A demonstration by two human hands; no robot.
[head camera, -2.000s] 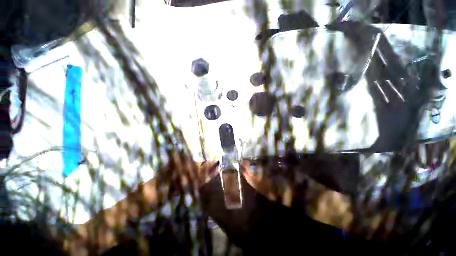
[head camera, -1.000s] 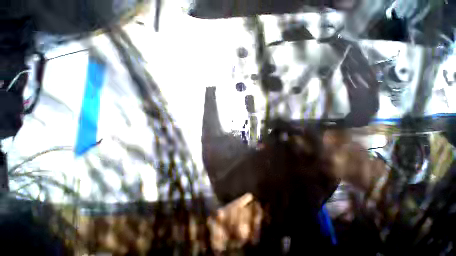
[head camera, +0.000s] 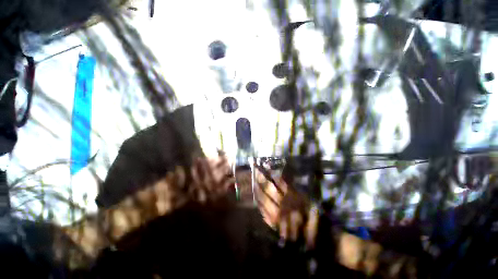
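A dark fabric panel (head camera: 155,141) lies on the white table left of the needle area and runs down towards the lap. My left hand (head camera: 210,177) rests on the fabric just left of the presser foot (head camera: 244,177), fingers pressed on the cloth. My right hand (head camera: 276,204) is on the fabric just right of the foot. Dark strands cover parts of both hands. The needle tip and the fabric edge under the foot cannot be made out.
The white sewing machine head (head camera: 262,65) with round dark holes stands above the hands. A blue tape strip (head camera: 82,114) is stuck on the white table (head camera: 41,141) at the left. A small blue patch (head camera: 361,232) shows at the lower right.
Since one second ago, both hands have come together at the presser foot. The dark panel has moved left and now spreads over the table left of the needle area.
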